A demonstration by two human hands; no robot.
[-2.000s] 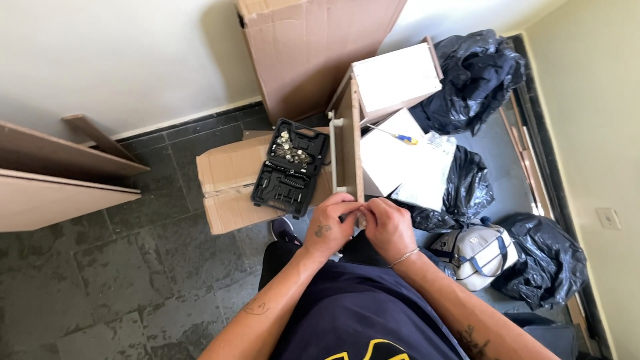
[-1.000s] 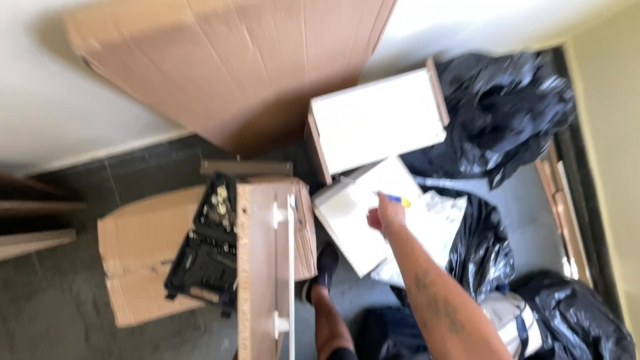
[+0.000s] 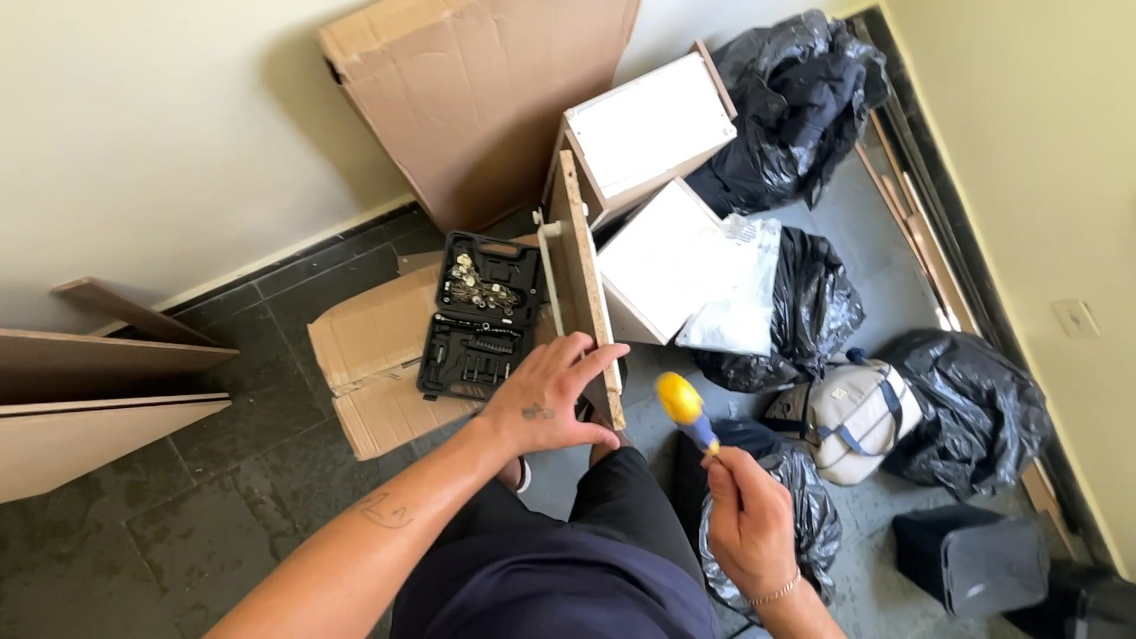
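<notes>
A chipboard panel (image 3: 586, 275) with a white bracketed bar (image 3: 552, 266) on its left face stands on edge in front of me. My left hand (image 3: 559, 390) rests on the panel's near end, thumb and fingers spread across the edge. To the right of it, my right hand (image 3: 750, 515) grips a screwdriver (image 3: 688, 413) near its shaft end, the yellow and blue handle pointing up and away; its shaft is hidden in the hand. An open black tool case (image 3: 479, 319) holding bits and loose metal fittings lies left of the panel on flattened cardboard (image 3: 382, 355).
White-topped cabinet boxes (image 3: 657, 124) stand beyond the panel, a plastic packet (image 3: 737, 293) on the nearer one. Black bags (image 3: 967, 413), a grey-white bag (image 3: 852, 422) and a dark bin (image 3: 972, 555) lie right. A large carton (image 3: 488, 98) leans on the wall; boards (image 3: 106, 435) stand left.
My right hand has picked up the screwdriver that lay on the nearer white box and brought it back toward me. My left hand is again visible at the panel.
</notes>
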